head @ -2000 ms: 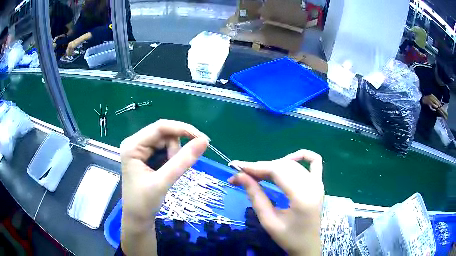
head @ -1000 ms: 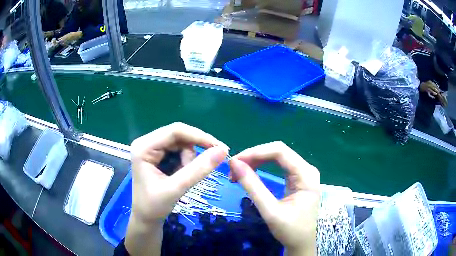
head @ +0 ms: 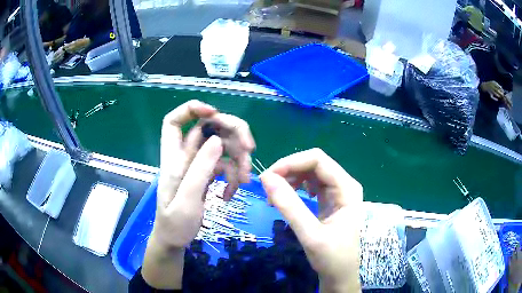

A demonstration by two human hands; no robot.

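Note:
My left hand [head: 192,171] is raised over the left part of the blue work tray [head: 134,240], its fingers curled around a black housing [head: 210,129]. My right hand [head: 315,206] is over the tray's right side, thumb and forefinger pinched on thin white leads [head: 258,164] that point up and left, apart from the housing. A loose pile of white leads [head: 229,214] lies in the tray, with a heap of black housings [head: 246,266] nearer to me. The left fingers are slightly blurred.
Assemblies [head: 101,107] lie on the green belt [head: 171,123]. Across it stand white tubs [head: 224,48], an empty blue tray [head: 311,73] and a black bag [head: 443,94]. Clear boxes of leads [head: 382,246] are at right; a flat box [head: 101,218] and a clear bin [head: 51,183] at left. Workers' hands show at the edges.
My left hand has risen and moved apart from my right, and its housing now shows near the fingertips. The belt assemblies have shifted left; thin legs have appeared on the belt at right.

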